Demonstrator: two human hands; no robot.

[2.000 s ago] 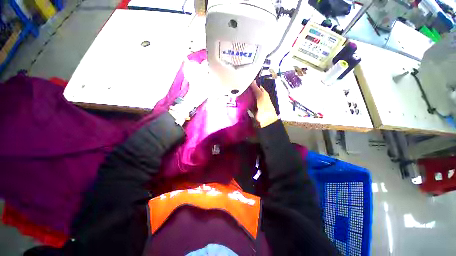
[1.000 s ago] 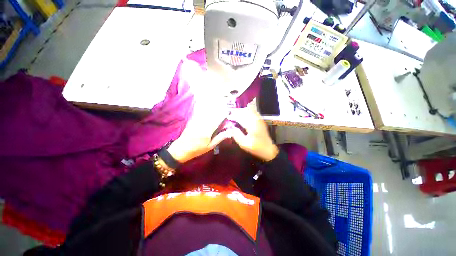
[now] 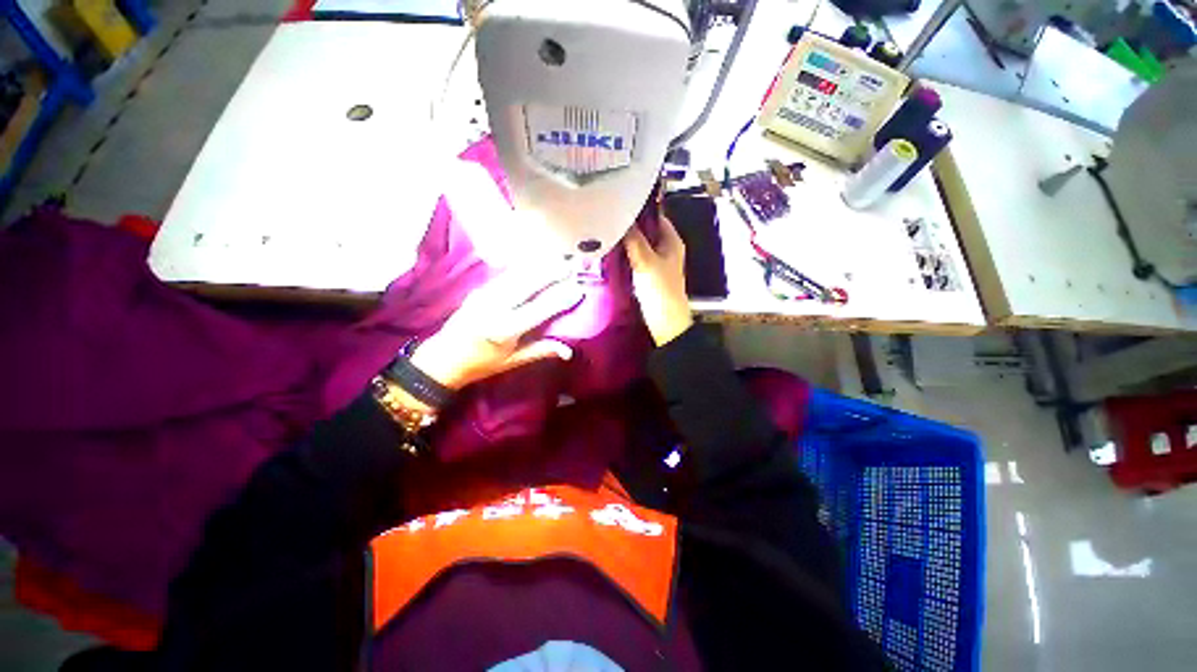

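Observation:
The off-white JUKI machine head [image 3: 584, 99] stands in front of me, over maroon cloth that turns bright magenta in the lamp glare. The maroon garment [image 3: 131, 394] runs from a large pile at the left across my lap to under the head. My left hand [image 3: 496, 328] lies flat on the cloth just left of the needle area, fingers spread and pressing it. My right hand [image 3: 660, 278] is at the cloth's right edge beside the head, fingers pointing up; its fingertips are partly against the cloth and their hold is unclear. The needle area is lost in glare.
A black phone [image 3: 696, 244] lies right of my right hand. Snips [image 3: 803, 280], a purple thread bundle [image 3: 764, 197], thread cones [image 3: 880, 173] and a beige control panel [image 3: 835, 103] are on the white table [image 3: 282, 171]. A blue crate [image 3: 906, 453] stands by my right leg.
My hands were together below the needle; now they are apart, the left on the cloth and the right up beside the head. The view has shifted slightly.

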